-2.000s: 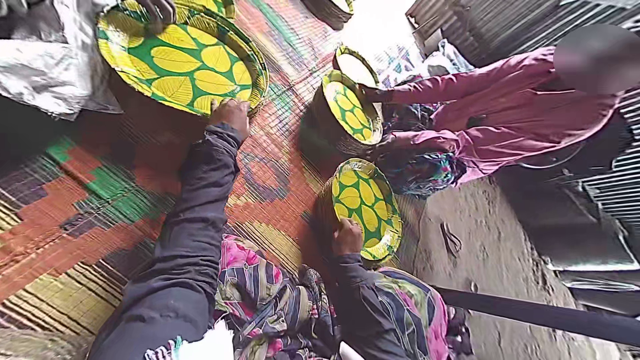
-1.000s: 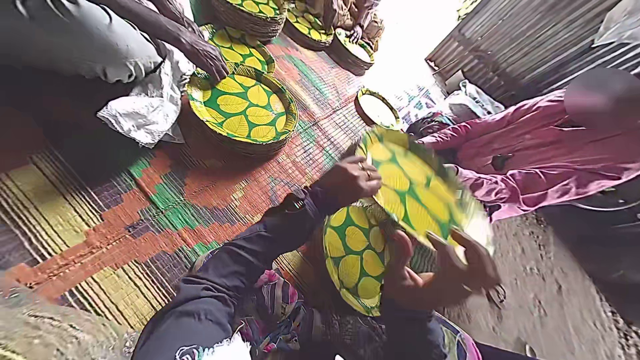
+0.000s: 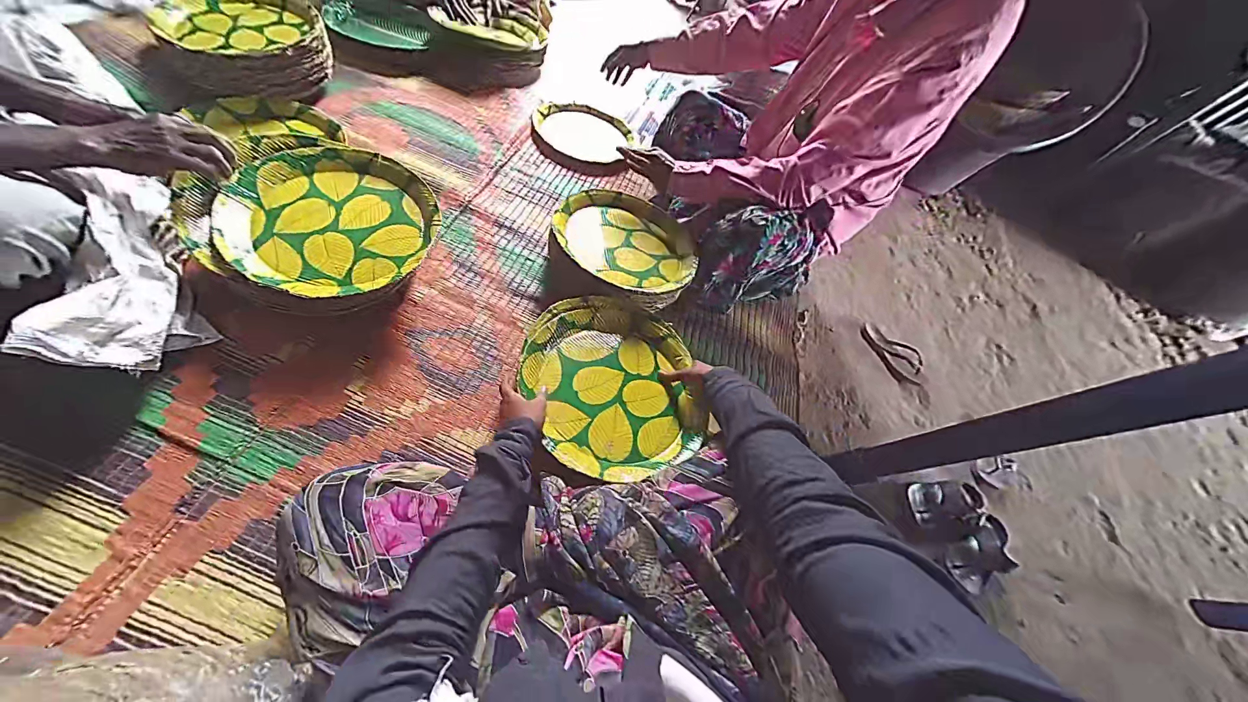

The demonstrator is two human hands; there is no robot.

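A round tray with a yellow leaf pattern on green (image 3: 609, 405) lies just in front of my lap, between my two hands. My left hand (image 3: 524, 402) grips its left rim, thumb on the inside. At the upper right rim, my right hand (image 3: 690, 375) has hold of the same tray. Whether other trays lie beneath it cannot be told. Just beyond it stands a stack of leaf-patterned trays (image 3: 629, 252), and past that a round tray with a white inside (image 3: 583, 135).
Leaf-patterned tray stacks (image 3: 327, 229) stand at left, a person's hand (image 3: 180, 146) at their rim. Another person in pink sleeves (image 3: 770, 166) reaches over the white tray. A dark pole (image 3: 1053, 414) crosses the right side, near shoes (image 3: 960, 526). A woven mat (image 3: 244, 429) covers the floor.
One second ago my hands held a blurred, tilted tray above another; now they grip a tray's opposite sides, low before my lap. The pink-sleeved person's hands now show over the white tray.
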